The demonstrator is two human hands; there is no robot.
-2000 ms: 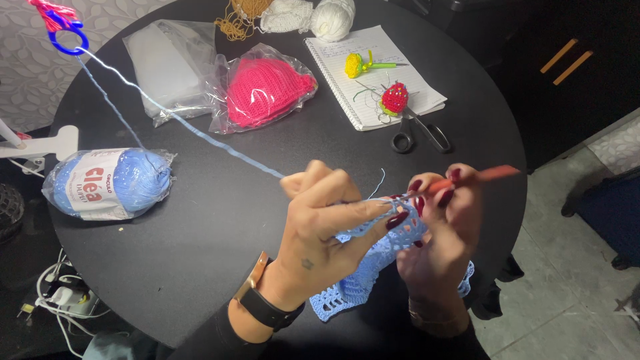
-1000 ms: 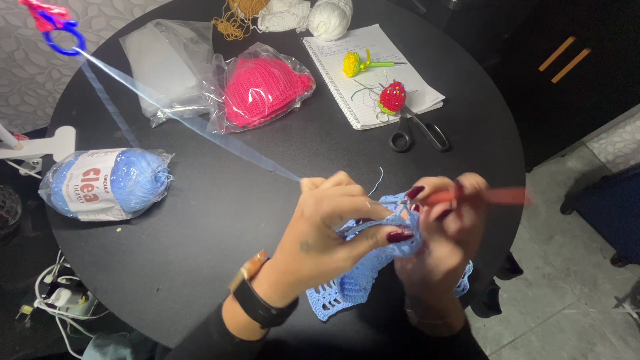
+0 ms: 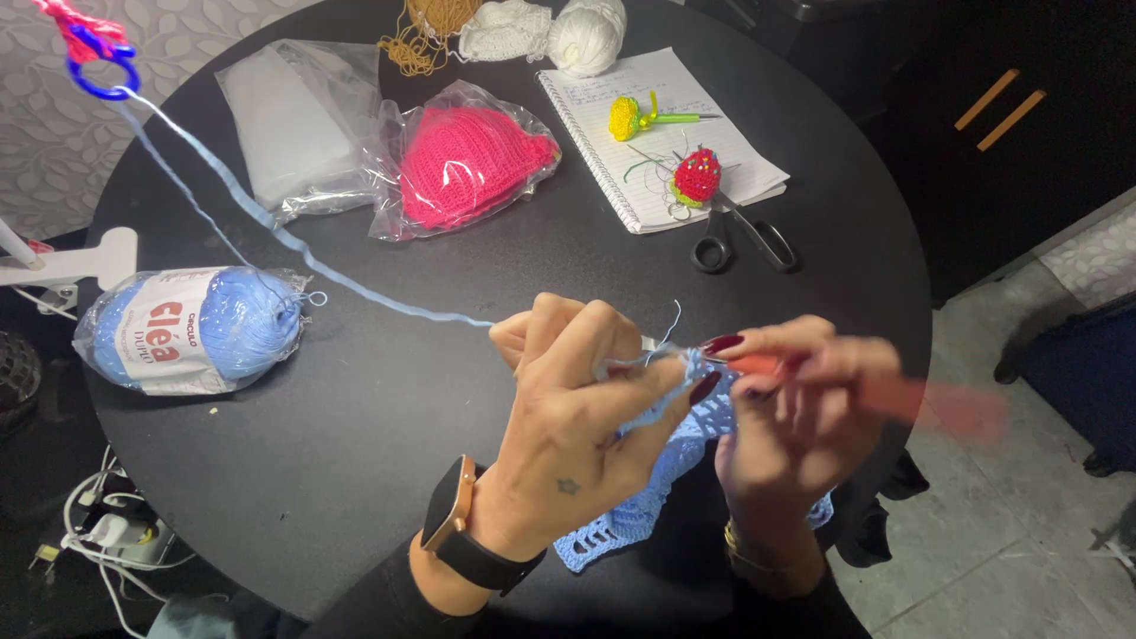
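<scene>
My left hand (image 3: 577, 417) pinches the upper edge of a light blue crochet piece (image 3: 692, 444), with the working yarn (image 3: 355, 284) running over its fingers. My right hand (image 3: 799, 408) grips a crochet hook with a red handle (image 3: 914, 399), blurred by motion; its tip meets the stitches between my fingertips. The piece hangs below both hands, partly hidden by them. From my left hand the yarn rises to a blue ring (image 3: 105, 75) at the upper left, and a second strand drops from there towards a wrapped blue yarn ball (image 3: 191, 328).
A bagged pink crochet piece (image 3: 466, 164) lies beside a clear plastic bag (image 3: 302, 124). Black-handled scissors (image 3: 754, 235) touch a spiral notebook (image 3: 612, 160) bearing handwriting, a red crocheted strawberry (image 3: 698, 176) and a yellow crocheted flower (image 3: 625, 119). White yarn (image 3: 587, 35) stands behind. White cables (image 3: 111, 532) hang lower left.
The yarn was taut and blurred one second ago and now sags in a curve. The red-handled hook has tilted, its outer end lower than before. Both hands stay at the crochet piece.
</scene>
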